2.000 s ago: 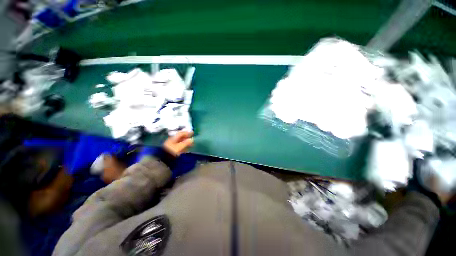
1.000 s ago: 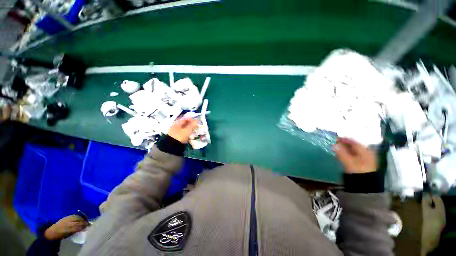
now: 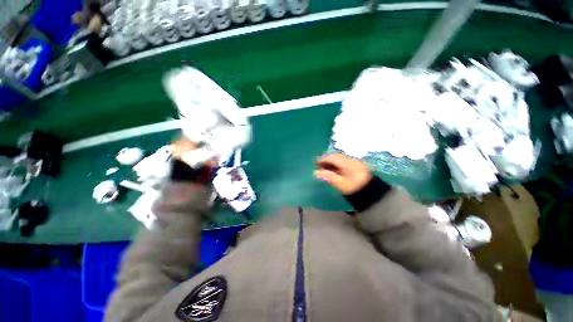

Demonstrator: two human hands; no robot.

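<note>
My left hand (image 3: pixel 187 152) holds a white camera housing (image 3: pixel 207 110) raised above the left group of units; the housing is blurred by motion. My right hand (image 3: pixel 344 173) is over the green bench (image 3: pixel 283 141), in front of the heap of small white parts (image 3: pixel 383 116), with fingers bent; I see nothing in it. The heap lies on a clear plastic bag (image 3: pixel 402 165). Another white housing (image 3: pixel 235 187) lies on the bench beside my left hand. A small round white camera head (image 3: pixel 105 191) stands loose at the left.
A pile of white housings (image 3: pixel 490 113) lies right of the heap. A brown cardboard box (image 3: pixel 512 251) with white units is below the bench at right. Blue bins (image 3: pixel 100 277) stand below left. Rows of white units (image 3: pixel 188 22) stand beyond the pale rail (image 3: pixel 301 102).
My left hand has lifted a housing up from the left group. My right hand has moved left, away from the heap's front edge. The view has shifted, showing more of the far line.
</note>
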